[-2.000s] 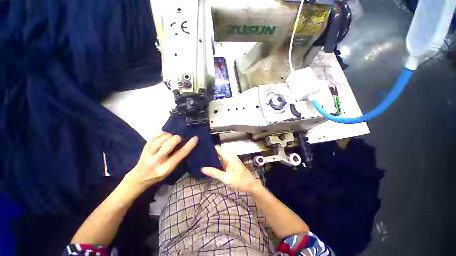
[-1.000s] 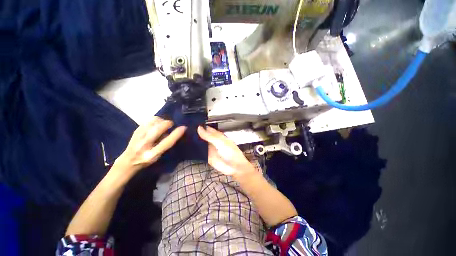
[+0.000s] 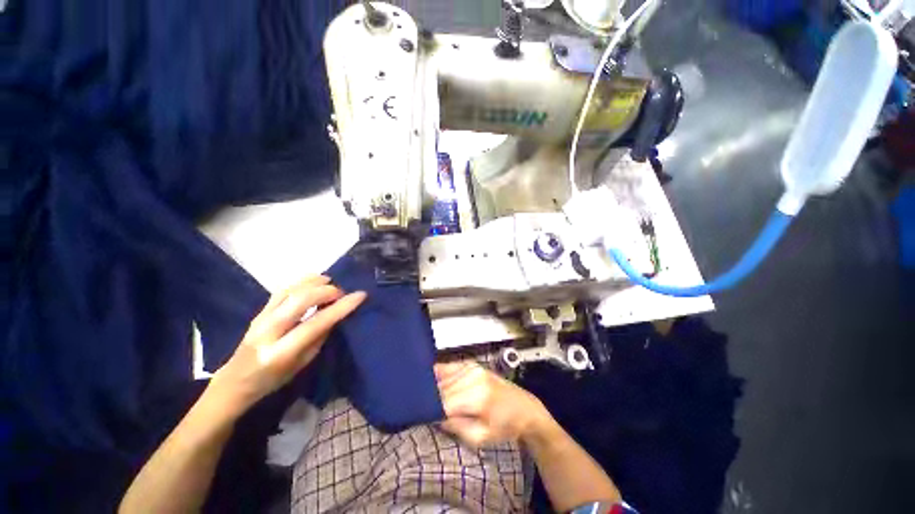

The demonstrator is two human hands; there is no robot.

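Note:
A navy garment tube end [image 3: 386, 351] runs from under the dark presser foot and needle area [image 3: 391, 251] down toward the checked apron. My left hand [image 3: 286, 341] holds its left edge just below the presser foot, thumb and fingers on the fabric. My right hand [image 3: 487, 404] grips its lower right edge, fingers curled, and the fabric lies spread between the hands. The cream sewing machine [image 3: 381, 131] stands in front. The needle is too small to make out.
A large navy fabric heap [image 3: 130, 221] lies at left. A metal linkage bracket [image 3: 547, 351] is below the bed housing [image 3: 482, 263]. A blue hose [image 3: 692, 289] curves to a translucent holder [image 3: 838, 110] at right. A second navy pile [image 3: 642, 412] lies lower right.
My right hand has moved down and right, away from the presser foot, and the fabric is more spread out. My left hand stays near the presser foot. The view has shifted, showing more machine top.

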